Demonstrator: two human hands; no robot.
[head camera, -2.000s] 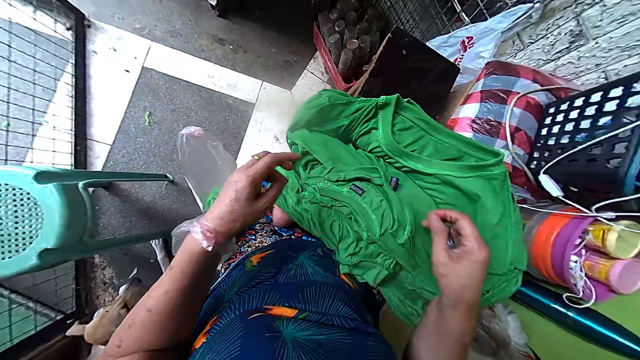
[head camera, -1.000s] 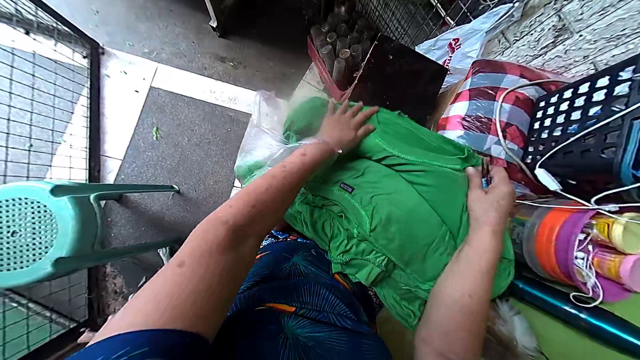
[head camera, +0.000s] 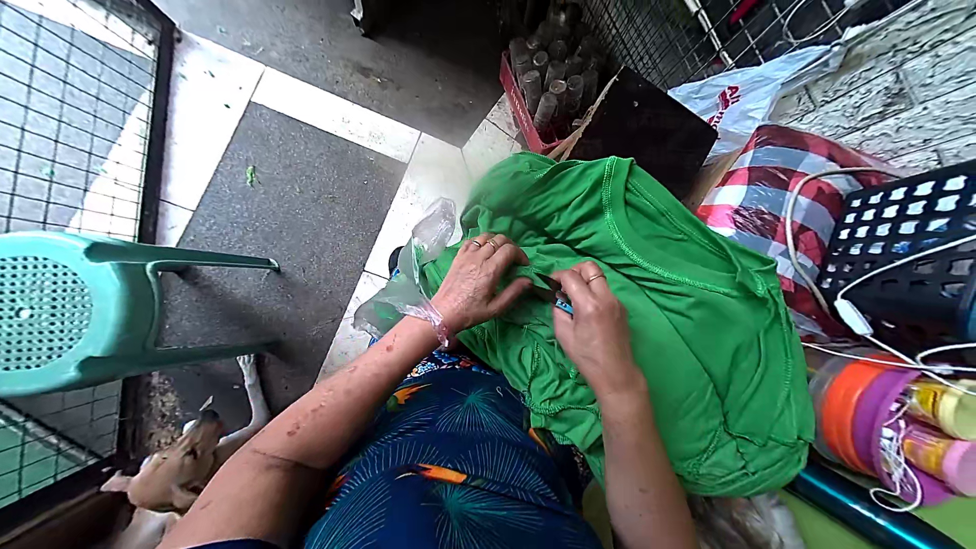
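Observation:
A green fabric garment (head camera: 686, 335) with stitched seams lies spread over my lap and to the right. My left hand (head camera: 476, 282) pinches a fold of it near the garment's left edge, beside a clear plastic bag (head camera: 427, 236) that lies partly under my wrist. My right hand (head camera: 593, 320) is close to the right of it, over the cloth, closed on a small cutting tool (head camera: 563, 303) with a blue part and a dark tip; the tip reaches the fold. The exact kind of tool is mostly hidden by my fingers.
A green plastic stool (head camera: 114, 305) stands at the left, with a dog (head camera: 179, 465) lying below it. Behind the garment are a red crate of glass bottles (head camera: 526, 114) and a dark box (head camera: 648, 130). A checkered bundle (head camera: 770, 198), a black basket (head camera: 900, 236), cables and thread rolls (head camera: 862, 412) line the right.
My left hand has drawn back from the far part of the garment to its near left area. My right hand has moved left from the garment's right side to beside it.

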